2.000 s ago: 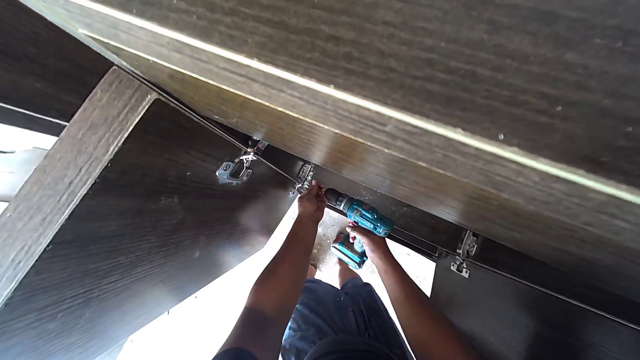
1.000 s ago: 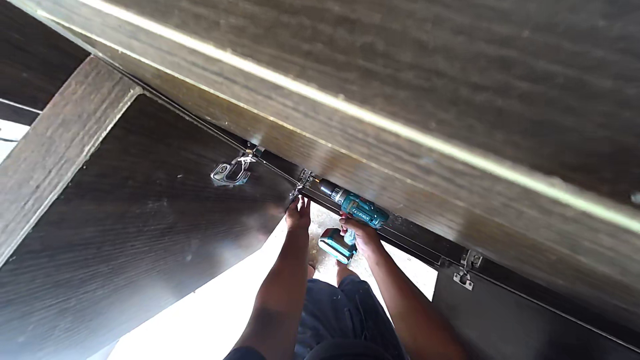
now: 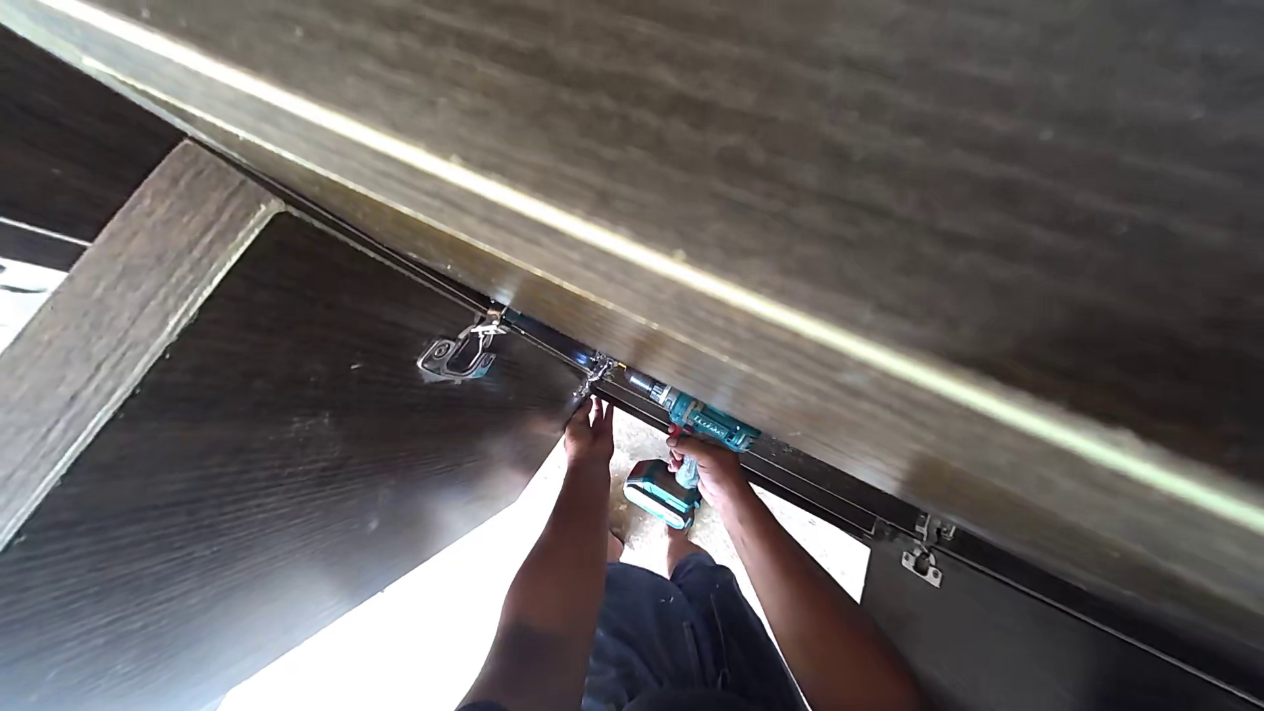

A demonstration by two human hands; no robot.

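Note:
My right hand (image 3: 706, 464) is closed around the handle of a teal Makita cordless drill (image 3: 706, 420), whose chuck and bit point left. The bit's tip is at or close to a metal concealed hinge (image 3: 600, 367) on the dark wood-grain cabinet edge; contact cannot be told. Just below that hinge, my left hand (image 3: 591, 430) has its fingers raised at the edge of the dark door panel (image 3: 375, 425). Whether it grips the panel or the hinge is too small to tell. Up and to the left, another metal hinge (image 3: 459, 354) is attached to the panel.
A wood-grain board (image 3: 790, 178) with a pale edge crosses above my hands. At the left, a lighter wood strip (image 3: 138, 296) borders the panel. Another hinge (image 3: 923, 563) sits at the lower right by a dark panel (image 3: 1027, 632). My legs are below, over a pale floor.
My left hand, up at the hinge and drill tip two seconds ago, has come down to just below the hinge. The drill remains in my right hand.

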